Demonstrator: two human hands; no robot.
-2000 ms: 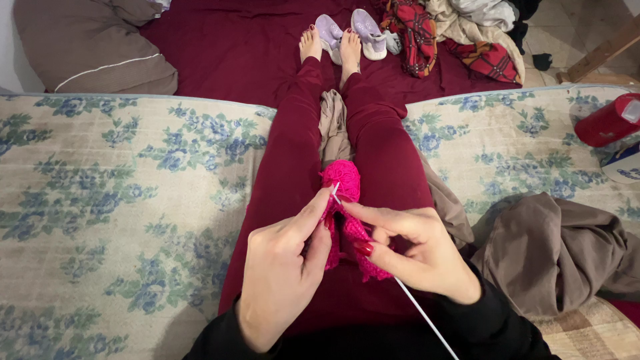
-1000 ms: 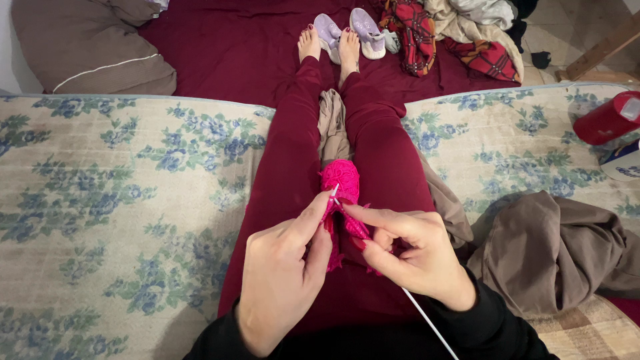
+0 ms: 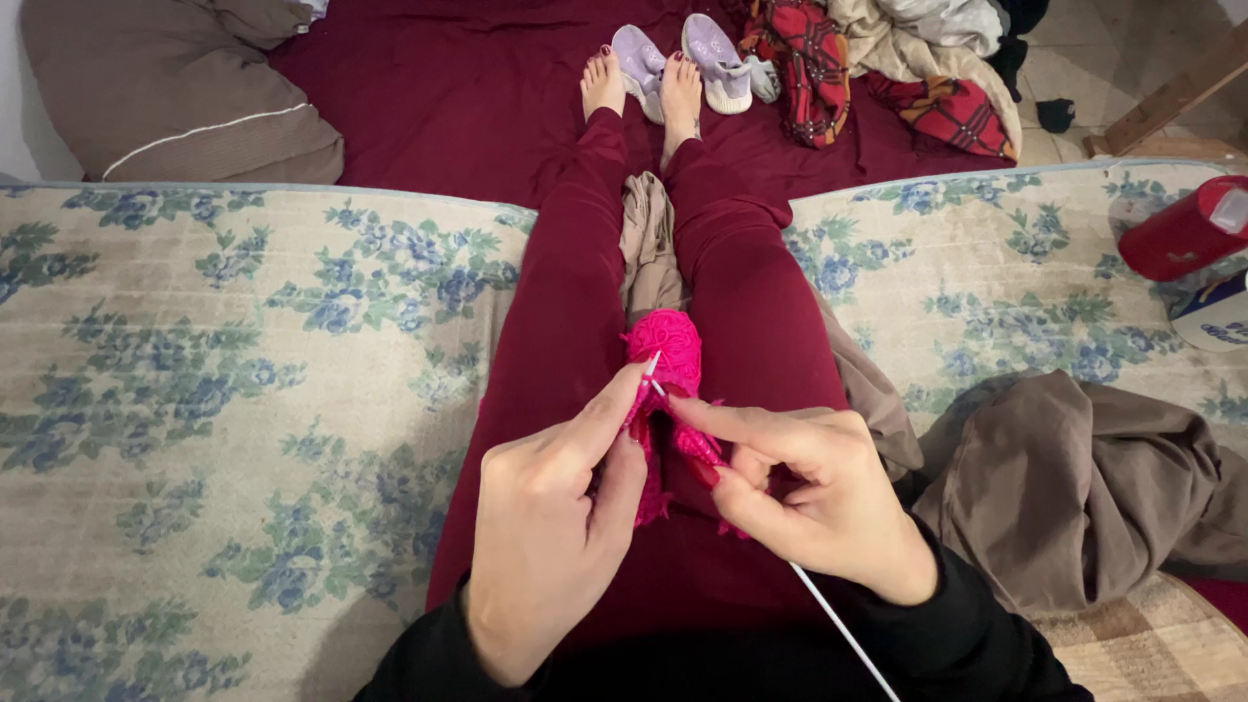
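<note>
Between my legs lies a ball of bright pink yarn [image 3: 673, 343], just beyond my fingertips. My left hand [image 3: 556, 497] pinches the left part of the pink knitting [image 3: 651, 478] near a needle tip. My right hand [image 3: 819, 478] grips the right part of the knitting and a white knitting needle [image 3: 843, 629], whose shaft runs out below the palm to the lower right. Two pale needle tips meet close together above my fingers, with pink loops around them. Most of the left needle is hidden by my left hand.
Under my legs is a mattress with blue flowers [image 3: 341, 283]. A crumpled brown cloth [image 3: 1082, 487] lies at my right, a red container [image 3: 1185, 229] beyond it. A brown pillow [image 3: 205, 107], lilac shoes [image 3: 720, 63] and a red plaid cloth [image 3: 814, 78] are farther off.
My right hand has shifted slightly around the knitting, and its fingers have moved by small amounts. My left hand has stayed nearly in place.
</note>
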